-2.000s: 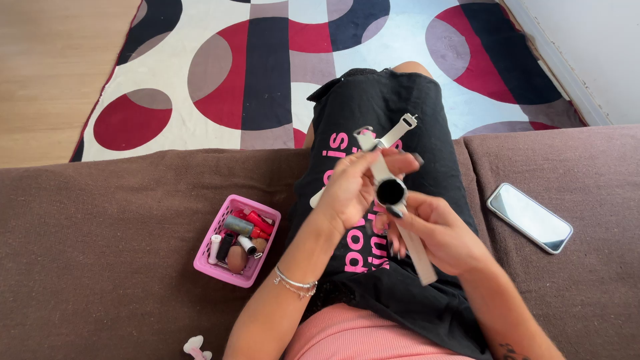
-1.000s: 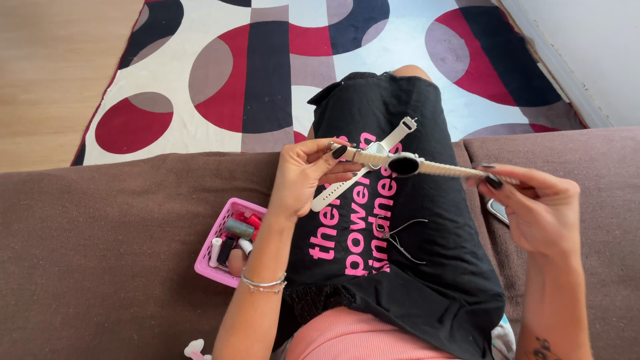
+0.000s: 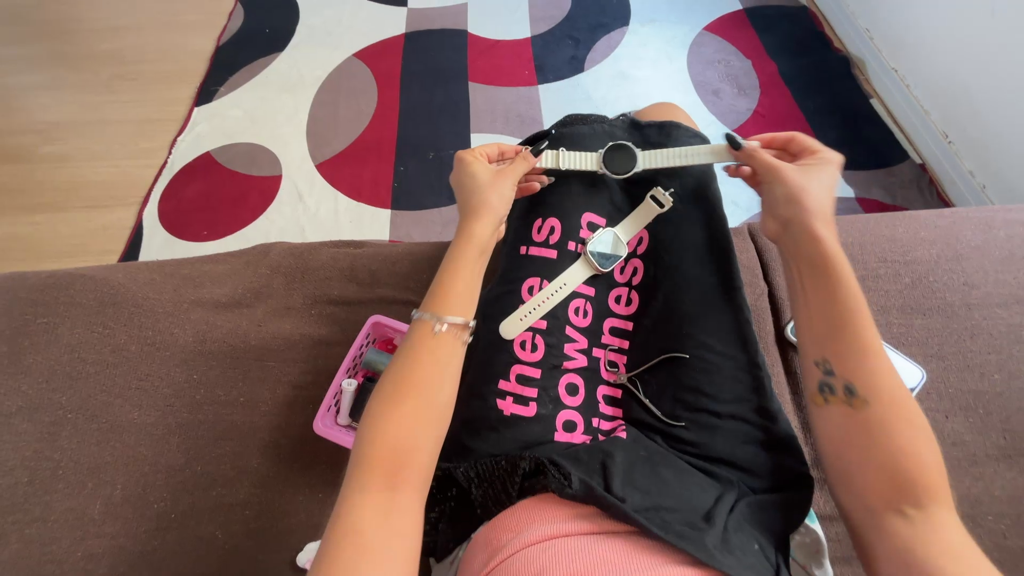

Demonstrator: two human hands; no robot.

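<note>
A round-faced smartwatch (image 3: 619,159) with a ribbed white band is stretched out flat between both hands. My left hand (image 3: 494,180) pinches the band's left end between thumb and fingers, and my right hand (image 3: 788,180) pinches the right end. Below it, a square-faced smartwatch (image 3: 606,250) with a smooth off-white band lies diagonally on black cloth (image 3: 704,320) with pink lettering, spread over my lap. Nearer to me on the same cloth rest metal cuticle nippers (image 3: 632,382), their handles apart.
A pink plastic basket (image 3: 334,400) holding several small items sits on the brown sofa (image 3: 200,384), partly behind my left forearm. To the right, a phone (image 3: 908,370) lies partly behind my right forearm. A patterned rug (image 3: 432,120) covers the floor ahead.
Two seconds ago my hands were close together around the round watch; they have since moved apart, with its band drawn out straight. From one second ago, hands and watch have moved farther from my body.
</note>
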